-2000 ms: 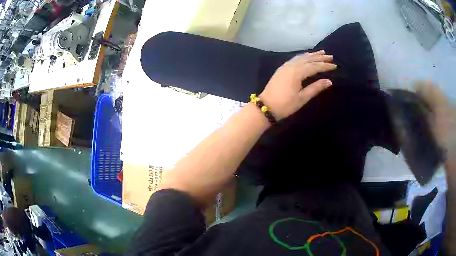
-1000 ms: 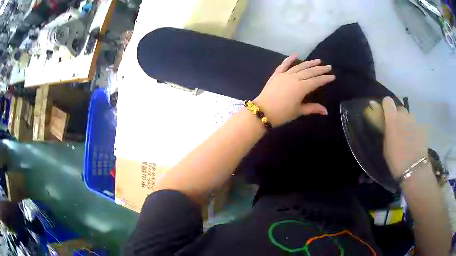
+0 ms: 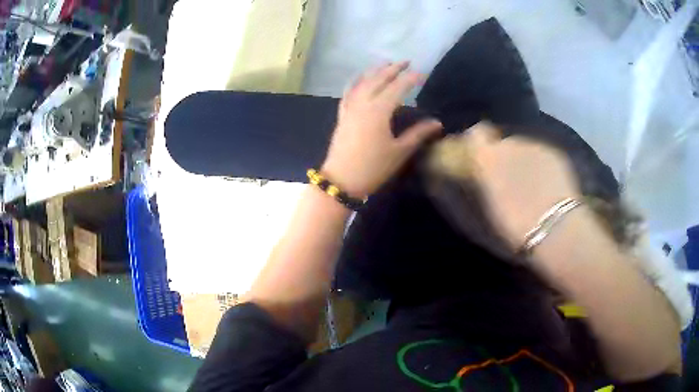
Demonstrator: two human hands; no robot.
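A black garment (image 3: 490, 84) lies over the right part of a long black padded board (image 3: 245, 134), whose rounded end points left. My left hand (image 3: 372, 130) rests with fingers spread on the garment near where it meets the bare board. My right hand (image 3: 513, 176) is closed on the handle of an iron (image 3: 460, 203), on the garment just right of my left hand. The iron is blurred and dark, and its lower edge is hard to tell from the black cloth.
A pale box-like block (image 3: 268, 46) stands behind the board. A blue plastic basket (image 3: 153, 276) and a cardboard carton (image 3: 203, 318) are at the lower left. A sewing machine table (image 3: 84, 145) is at the far left. A white hose (image 3: 663, 276) runs by my right forearm.
The iron in my right hand has moved from off the garment's right side leftward onto it, close to my left hand. My left hand has shifted left in view, with fingers pointing more upward.
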